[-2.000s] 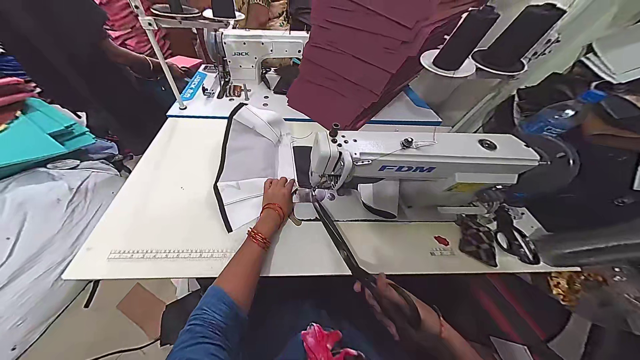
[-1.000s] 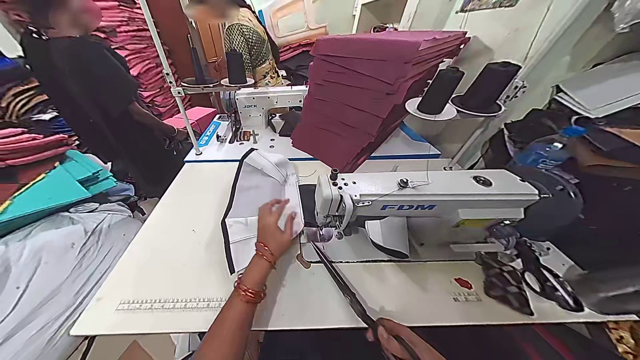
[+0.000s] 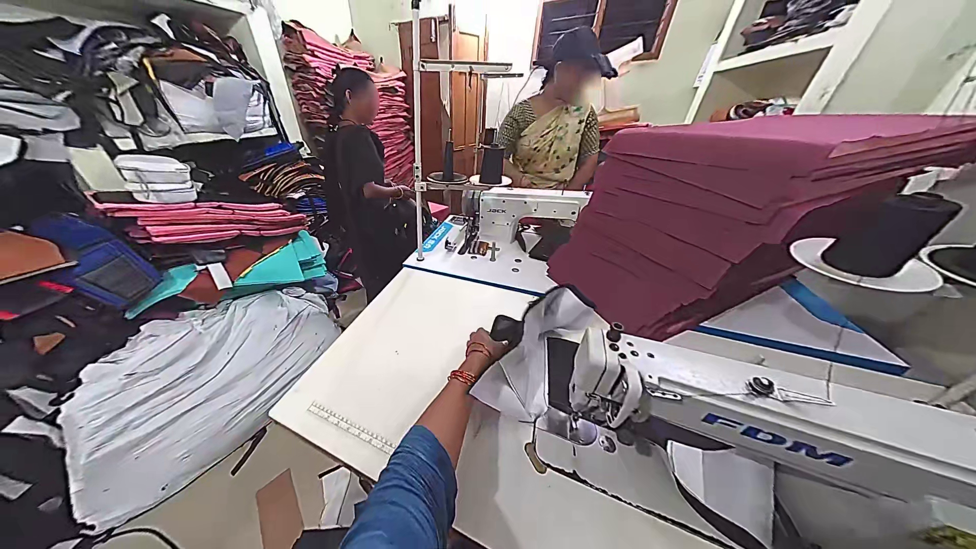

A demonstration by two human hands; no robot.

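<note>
My left hand (image 3: 488, 345), with red bangles at the wrist, grips the black edge of a white fabric piece (image 3: 518, 377) at its left side. The piece stands partly raised beside the head of the FDM sewing machine (image 3: 610, 374). Dark fabric (image 3: 563, 366) runs toward the needle area, and a white part with a black edge (image 3: 720, 476) shows beyond it, under the machine arm. My right hand is out of view, and so are the scissors.
A ruler strip (image 3: 351, 427) lies on the white table (image 3: 381, 351). Behind stand a Jack sewing machine (image 3: 526, 206) and a tall stack of maroon pieces (image 3: 686, 221). Black thread cones (image 3: 888, 232) are at right. Two people (image 3: 366, 175) stand at the back; white cloth (image 3: 183, 396) is heaped left.
The view has swung left and up. My left hand has gone from the fabric near the needle to its outer edge, now lifted. My right hand and the scissors have left the view.
</note>
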